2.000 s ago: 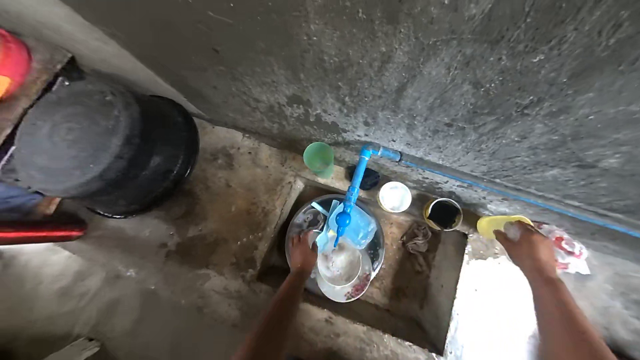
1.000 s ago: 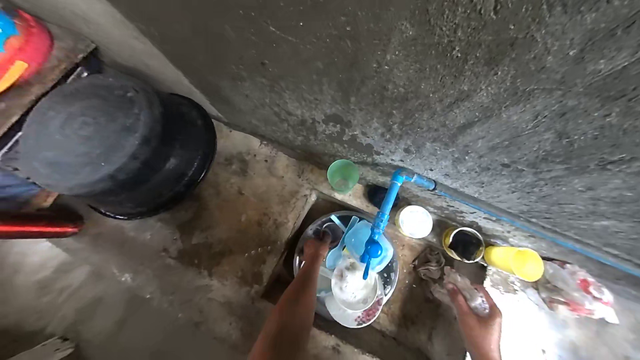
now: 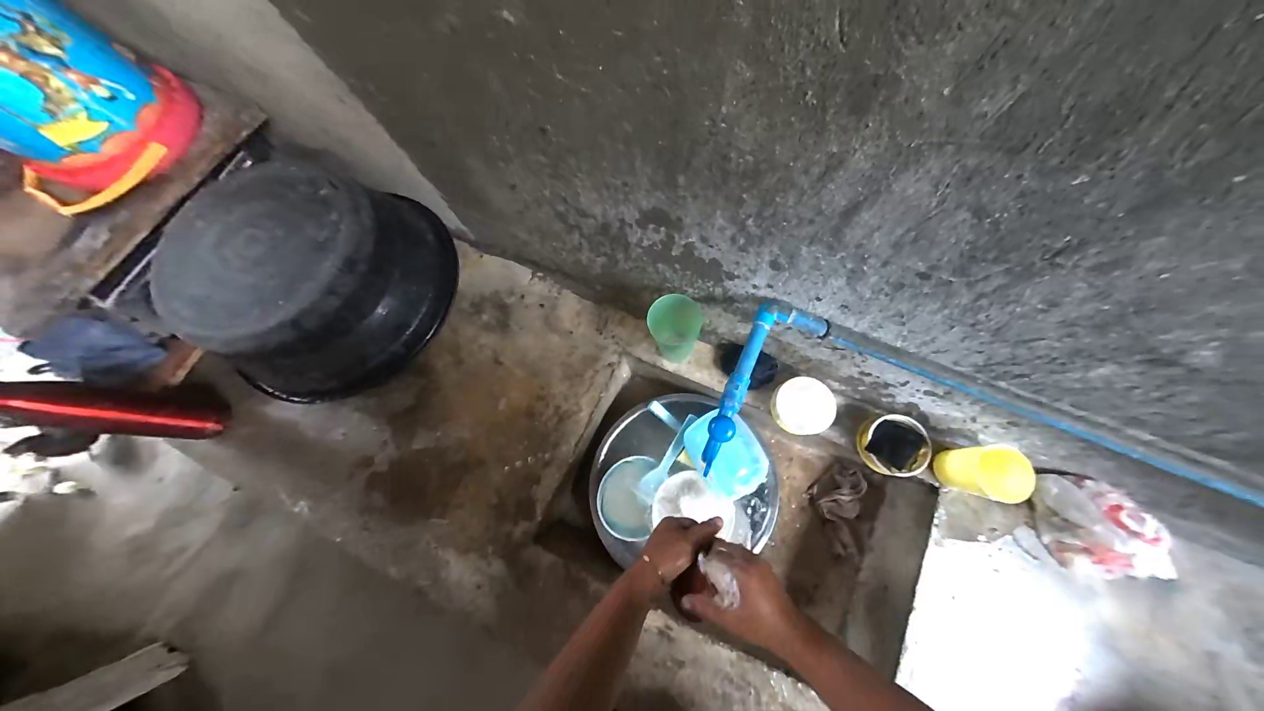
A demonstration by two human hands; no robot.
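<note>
A round metal basin (image 3: 604, 434) sits in the sunken concrete sink under a blue pipe tap (image 3: 721, 429). It holds a light-blue plastic dipper (image 3: 739, 464), a round bowl of cloudy water (image 3: 624, 499) and a white bowl (image 3: 686, 494). My left hand (image 3: 679, 549) grips a dark reddish dish or cup (image 3: 688, 591) at the basin's near rim; its exact kind is partly hidden. My right hand (image 3: 748, 595) presses a whitish, crumpled scrubber (image 3: 721, 581) against that dish.
Along the wall ledge stand a green cup (image 3: 676, 326), a white-lidded tub (image 3: 804, 406), a tub with dark contents (image 3: 895, 445), a yellow cup (image 3: 986, 473) and a plastic bag (image 3: 1111, 528). A brown rag (image 3: 839, 494) lies in the sink. Large black tub (image 3: 415, 286) at left.
My right hand has moved from the yellow cup on the right, leftward to my left hand, bringing the scrubber. My left hand has come to the basin's near rim and now holds the dark reddish dish.
</note>
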